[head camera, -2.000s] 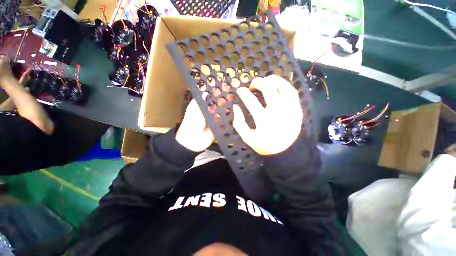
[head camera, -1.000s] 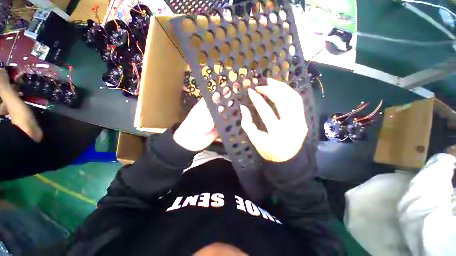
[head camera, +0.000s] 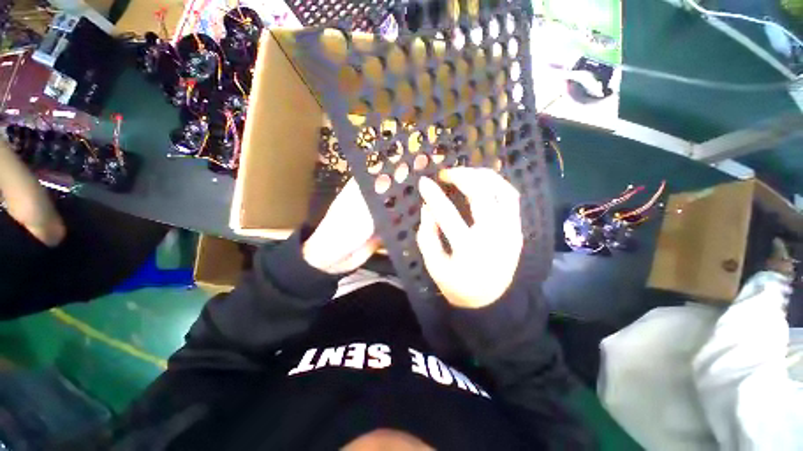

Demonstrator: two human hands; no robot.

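A large black perforated sheet (head camera: 535,198) is held tilted over the open brown carton (head camera: 275,145), its far part bending up. Small dark ring-like pieces (head camera: 330,145) lie in the carton beyond the sheet's left edge and show through its holes. My left hand (head camera: 343,231) is at the sheet's near left edge, its fingers hidden behind the sheet. My right hand (head camera: 475,238) lies over the sheet's near middle, fingers bent with thumb and forefinger close to the holes; whether it pinches something is not visible.
Wired round units (head camera: 198,62) cluster on the left of the bench; two more (head camera: 599,227) lie right. A black boxy device (head camera: 75,57) stands far left. Another brown box (head camera: 704,238) is at the right, by a white-sleeved person (head camera: 748,352). A person's arm (head camera: 31,203) shows at left.
The sheet's far end has risen and bends more upright. My right hand has moved slightly towards me and its fingers are drawn closer together. The neighbour's arm at left has moved nearer the picture's edge.
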